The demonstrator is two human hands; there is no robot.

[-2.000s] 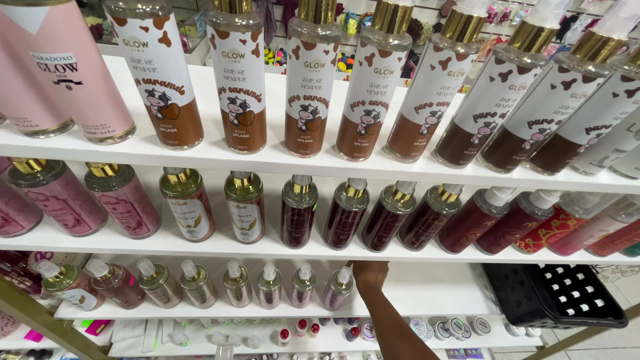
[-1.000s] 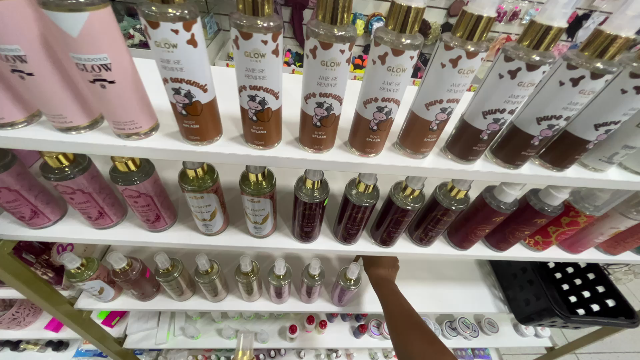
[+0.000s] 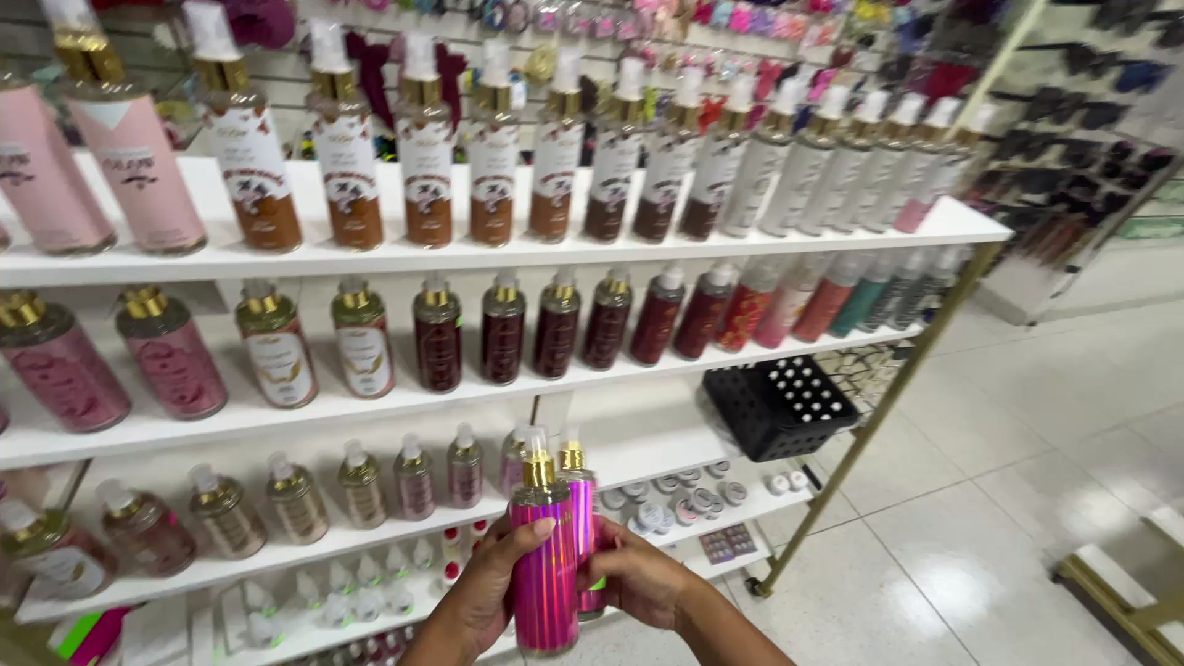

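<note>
Two shiny pink spray bottles with gold collars and clear caps are held upright, side by side, in front of the shelves. My left hand (image 3: 490, 583) is closed around the nearer pink bottle (image 3: 546, 583), its thumb on the front. Just to the right, my right hand (image 3: 638, 569) grips the farther pink bottle (image 3: 581, 490), which is partly hidden behind the nearer one. A row of small body-spray bottles (image 3: 416, 476) stands on the shelf behind and left of my hands.
Above are a shelf of dark red bottles (image 3: 502, 328) and a top shelf of brown-and-white bottles (image 3: 428, 176). A black plastic basket (image 3: 786, 407) sits at the right end of the lower shelf (image 3: 647, 421). Round containers (image 3: 708, 501) lie below. Tiled floor (image 3: 869, 555) shows at right.
The arm that reached onto the lower shelf has drawn back. Both hands are now in view, holding two pink bottles that neither earlier frame shows. The view has shifted to take in more at right.
</note>
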